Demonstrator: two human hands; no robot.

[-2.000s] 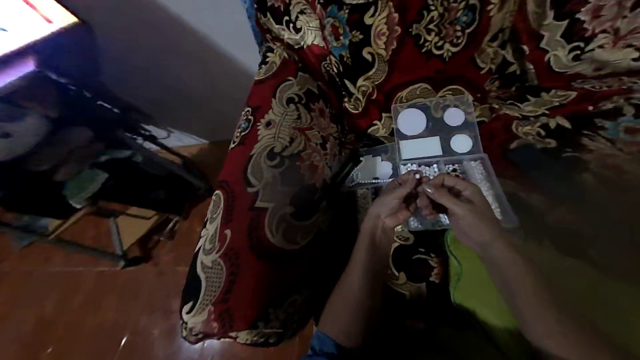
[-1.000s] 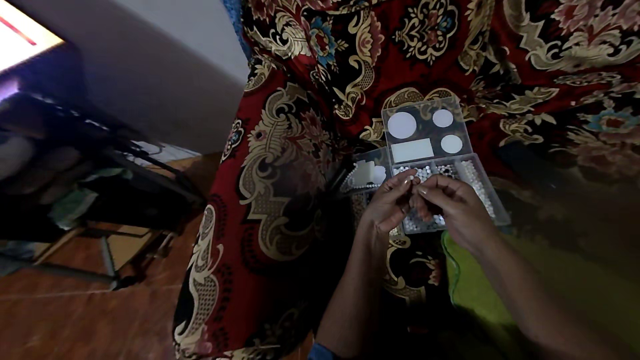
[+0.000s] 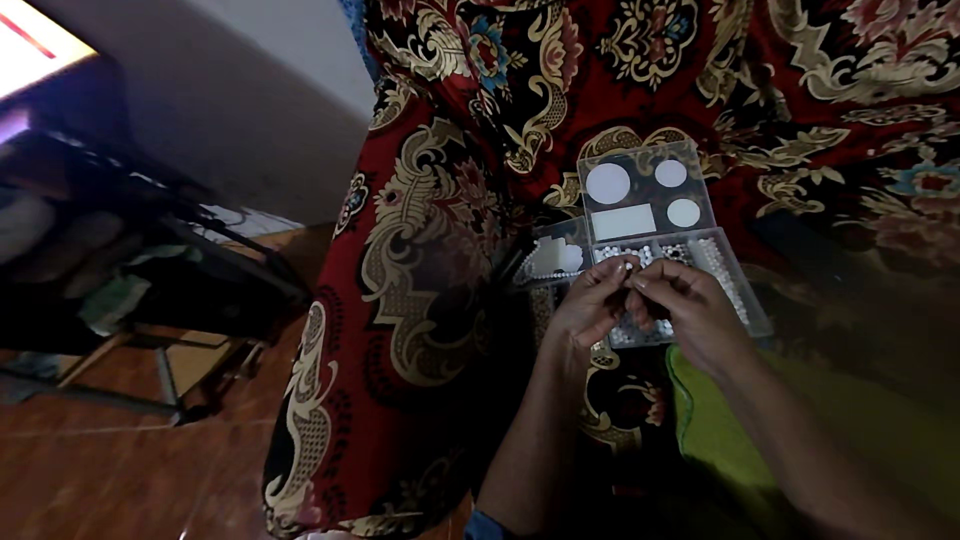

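Observation:
My left hand [image 3: 592, 300] pinches a small white bead [image 3: 628, 266] between thumb and forefinger. My right hand [image 3: 686, 304] meets it, fingertips pressed together close to the bead; whether they hold a thread or needle is too small to tell. Both hands are over a clear plastic compartment box [image 3: 757, 319] filled with white and dark beads, partly hidden by them. Its raised clear lid [image 3: 643, 196] bears white round and rectangular stickers. Left of the box, a second clear tray [image 3: 574, 227] holds pale pieces and a string of white beads [image 3: 555, 276].
A red, black and gold floral cloth [image 3: 427, 225] covers the seat around the box. A green cloth [image 3: 720, 420] lies below my right hand. At the left stand a dark metal rack [image 3: 161, 375] and a lit screen [image 3: 37, 45], above a tiled floor [image 3: 112, 480].
Both hands stay together over the box, with only small finger movements. The view has shifted slightly.

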